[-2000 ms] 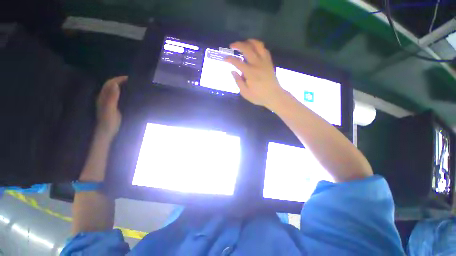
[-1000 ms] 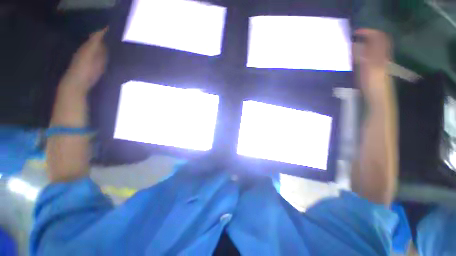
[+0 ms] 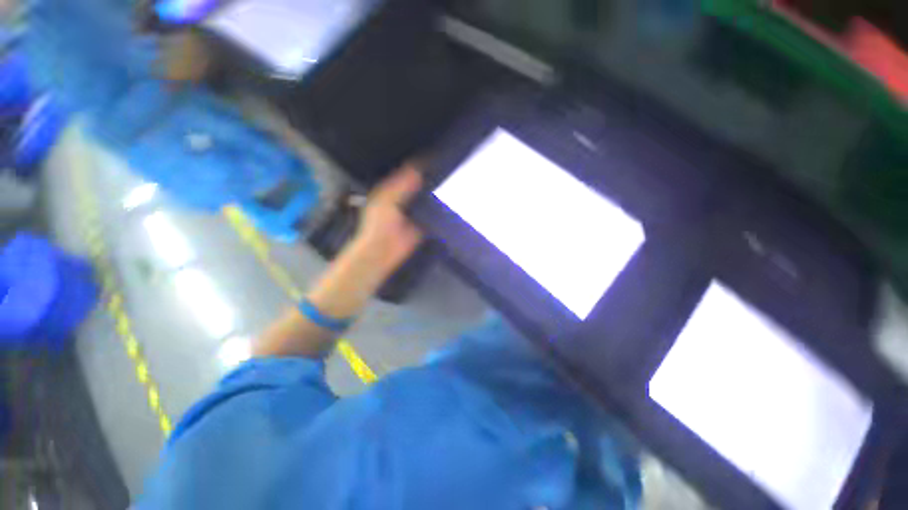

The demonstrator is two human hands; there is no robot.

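Observation:
A black tray (image 3: 607,344) with two tablets in it lies tilted across the right half of the view. One tablet (image 3: 543,224) and another tablet (image 3: 762,398) glow plain white. My left hand (image 3: 386,234), with a blue wristband, holds the tray's left edge; its fingertips are blurred. My right hand cannot be made out; the tray runs out of the picture at the lower right.
Another black tray block (image 3: 383,85) stands beyond my left hand, with a lit screen (image 3: 289,30) at the top left. A person in a blue smock (image 3: 199,149) is at the left. A blue stool or bin (image 3: 40,289) stands on the grey floor.
The view has swung left and is blurred. Four white screens were in view; now two show in the held tray. My right hand has left the picture.

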